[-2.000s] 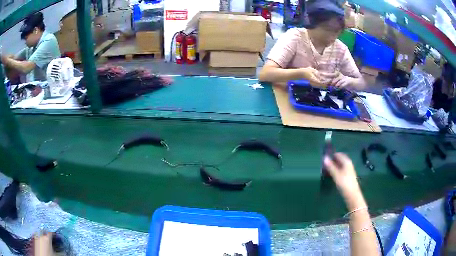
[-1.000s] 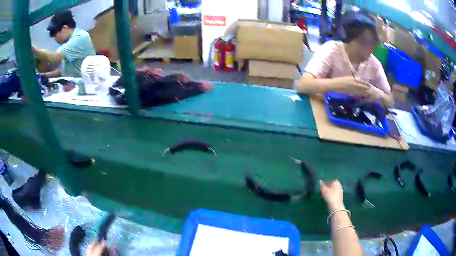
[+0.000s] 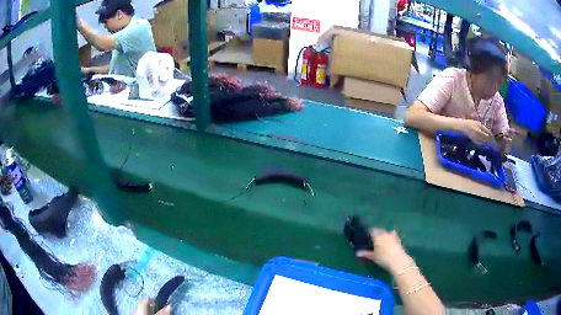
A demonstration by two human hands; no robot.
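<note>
My right hand [image 3: 384, 251] is over the belt [image 3: 209, 234], its fingers closed on dark headbands [image 3: 357, 234], blurred; how many I cannot tell. My left hand [image 3: 152, 307] is at the bottom edge, partly cut off, its fingers at the lower end of a black headband [image 3: 169, 290]; whether it grips it I cannot tell. Another black headband [image 3: 111, 289] lies just left of it on the bench. A blue tray [image 3: 326, 271] with a white liner [image 3: 320, 298] stands between my hands, cut off by the bottom edge. A curved headband [image 3: 280, 179] with wire ends lies farther back on the belt.
Several more headbands [image 3: 473, 252] lie on the belt. A cable bundle [image 3: 52, 267], black cloth or pouch [image 3: 54, 213] and spray can [image 3: 18, 178] are on the bench at left. Green posts [image 3: 198, 67] rise beyond the belt. A coworker [image 3: 461, 98] sits opposite at a blue tray [image 3: 470, 161].
The view has swung left. My right hand has moved toward the blue tray and now holds the dark headbands that lay beside it on the belt. Two headbands now show separately near my left hand.
</note>
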